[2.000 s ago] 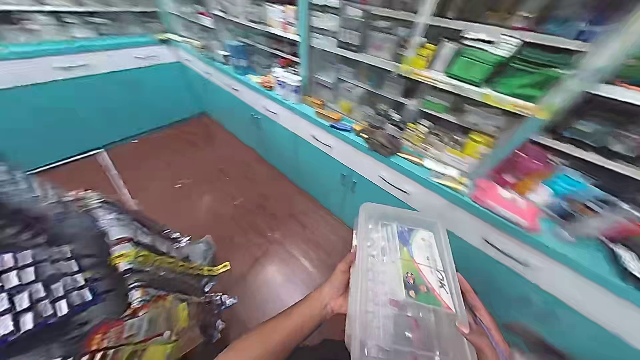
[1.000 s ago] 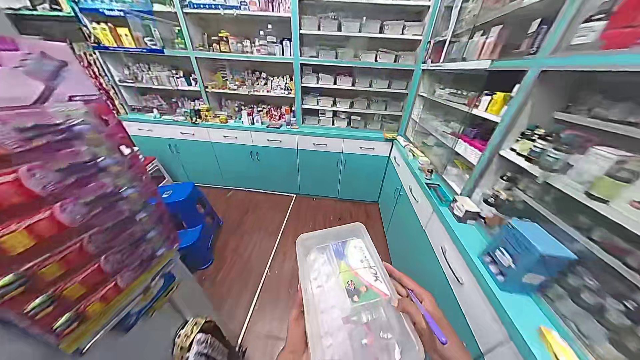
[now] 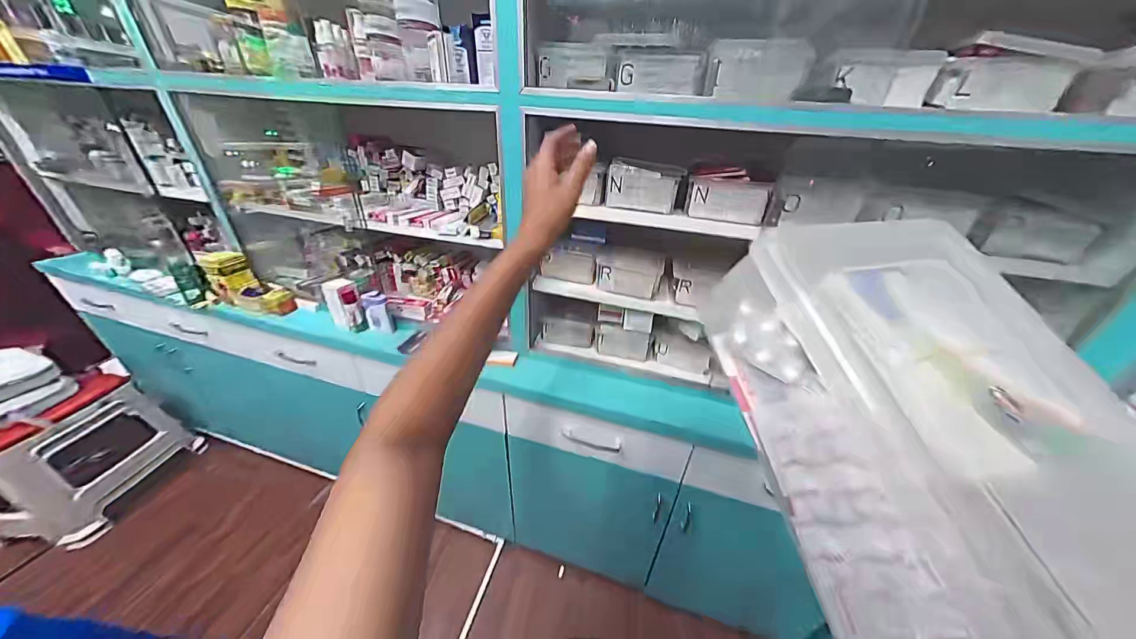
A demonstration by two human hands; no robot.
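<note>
My left hand reaches out at the end of a stretched arm, fingers apart with nothing in them. It is in front of the upright post of the shelving, beside a row of lettered clear plastic boxes. A translucent plastic container fills the right side of the view, tilted and close to the camera. Packets and small pale items show through its wall, and a printed picture lies under or on its lid. My right hand is out of sight, so what it touches does not show.
A teal counter with white drawers runs below the shelves. Medicine cartons crowd the middle shelf, and yellow boxes stand on the counter at left. Sliding glass panes cover part of the shelving. A white and red plastic stool stands at lower left.
My left hand has left the container and is now raised toward the shelves. The container has moved from the lower middle to the right side. The view is now much closer to the shelves.
</note>
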